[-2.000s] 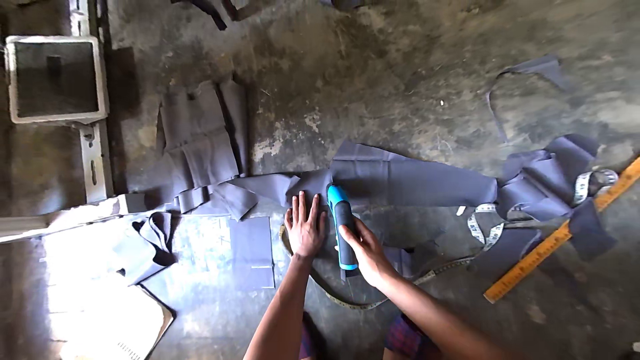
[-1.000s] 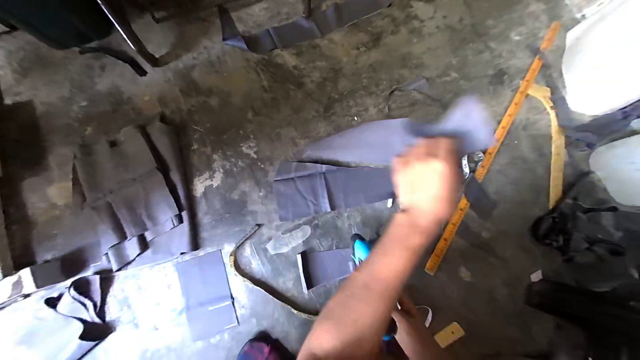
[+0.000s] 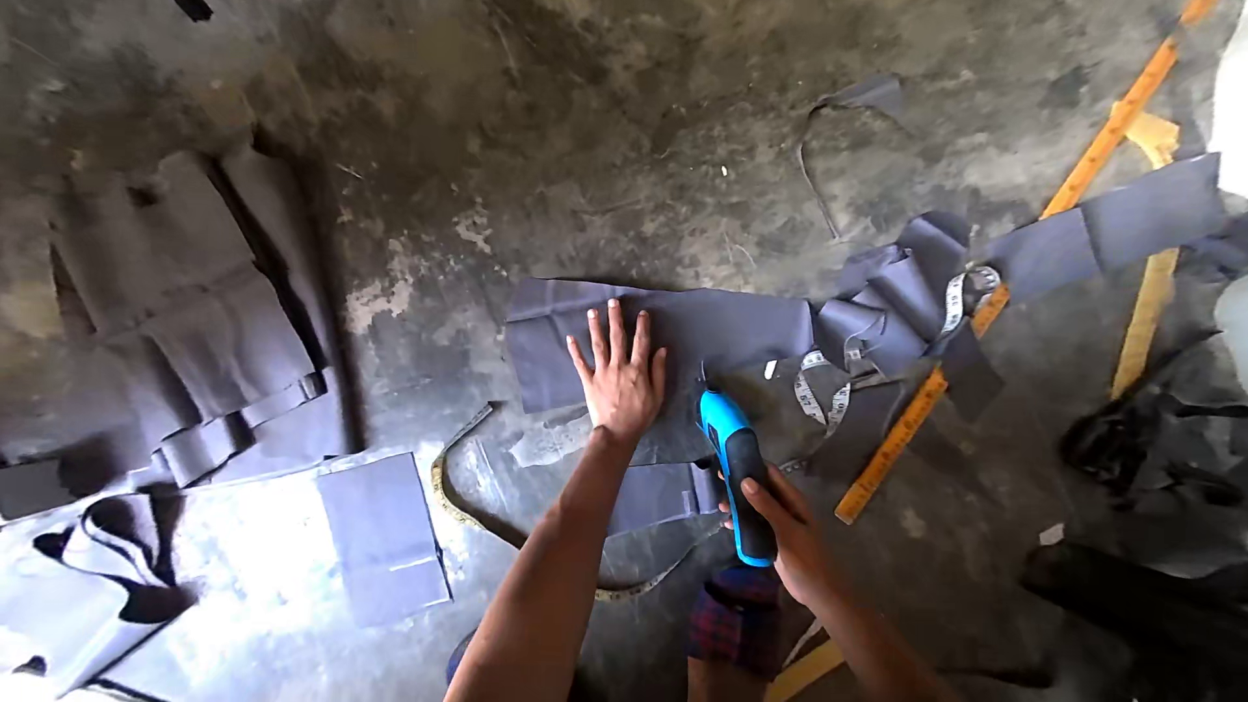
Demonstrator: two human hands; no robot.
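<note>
My left hand (image 3: pixel 624 385) lies flat with spread fingers on a long piece of grey fabric (image 3: pixel 736 322) on the concrete floor. In my right hand (image 3: pixel 785 526) is a blue and black handheld electric cutter (image 3: pixel 736 468), its tip at the fabric's lower edge. Just right of that piece lies a crumpled heap of grey fabric (image 3: pixel 892 302) with a white measuring tape (image 3: pixel 814 390) looped by it. Below my hands is a smaller grey fabric piece (image 3: pixel 653 497), partly hidden by my left forearm.
An orange wooden ruler (image 3: pixel 892 444) slants at the right, under a grey strip (image 3: pixel 1102 229). A yellowish tape measure (image 3: pixel 453 497) curves below my left arm. Folded grey fabric (image 3: pixel 195 292) and a grey rectangle (image 3: pixel 385 536) lie left. Black items (image 3: pixel 1111 439) lie at far right.
One second ago a hand held bunched fabric, blurred, near the ruler; now my left hand is flat on the long piece. A grey strip now lies across the ruler's upper part. The view has shifted.
</note>
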